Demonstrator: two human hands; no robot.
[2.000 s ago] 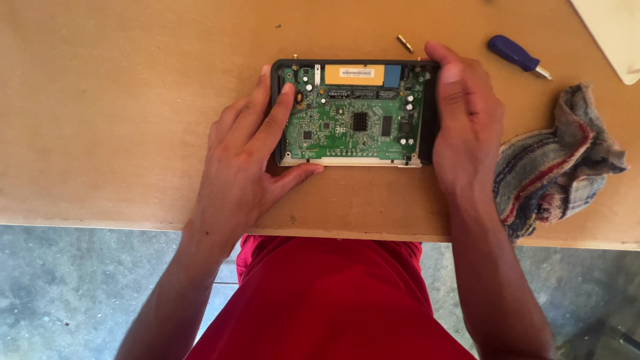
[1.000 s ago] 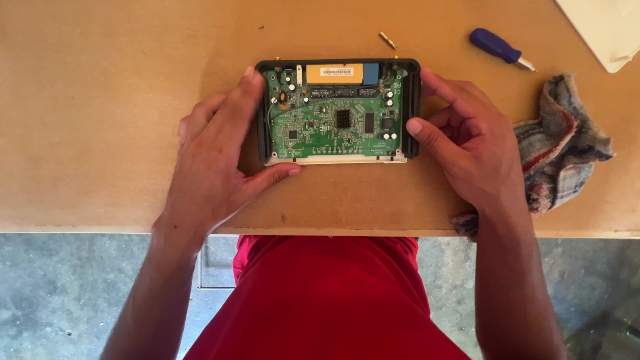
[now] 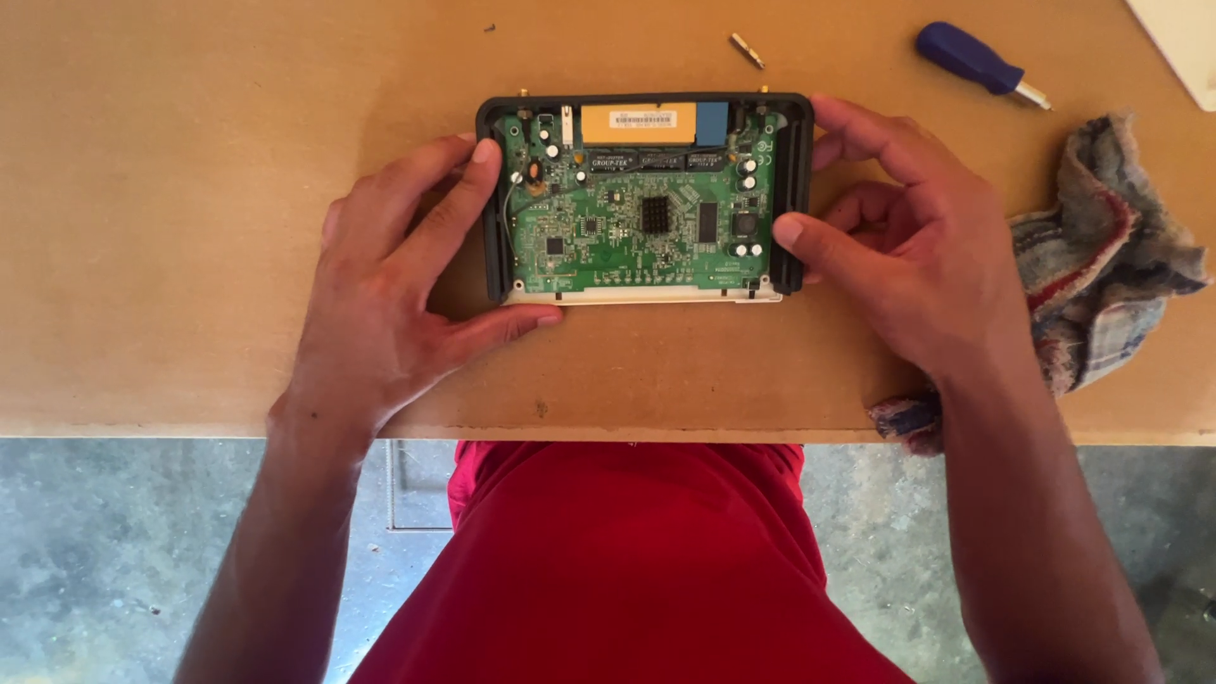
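Note:
An opened router with a black plastic housing [image 3: 806, 180] lies on the wooden table, its green circuit board [image 3: 627, 218] facing up. A yellow and blue port block [image 3: 636, 123] sits along the board's far edge, and a white strip [image 3: 646, 296] runs along the near edge. My left hand [image 3: 399, 247] grips the housing's left side, fingertips on the rim and thumb by the near left corner. My right hand [image 3: 902, 218] holds the right side, thumb on the black side wall and fingers around its outer edge.
Beyond the router lie a small brass-coloured piece [image 3: 748, 50] and a tiny dark bit [image 3: 490, 28]. A blue-handled screwdriver [image 3: 978, 62] is at the far right, near a white panel [image 3: 1183, 47]. A crumpled plaid cloth [image 3: 1107, 256] lies beside my right forearm, reaching the table's front edge.
My right hand's thumb and fingers have shifted from the housing's far right corner down along its right side. My left hand stays at the left side.

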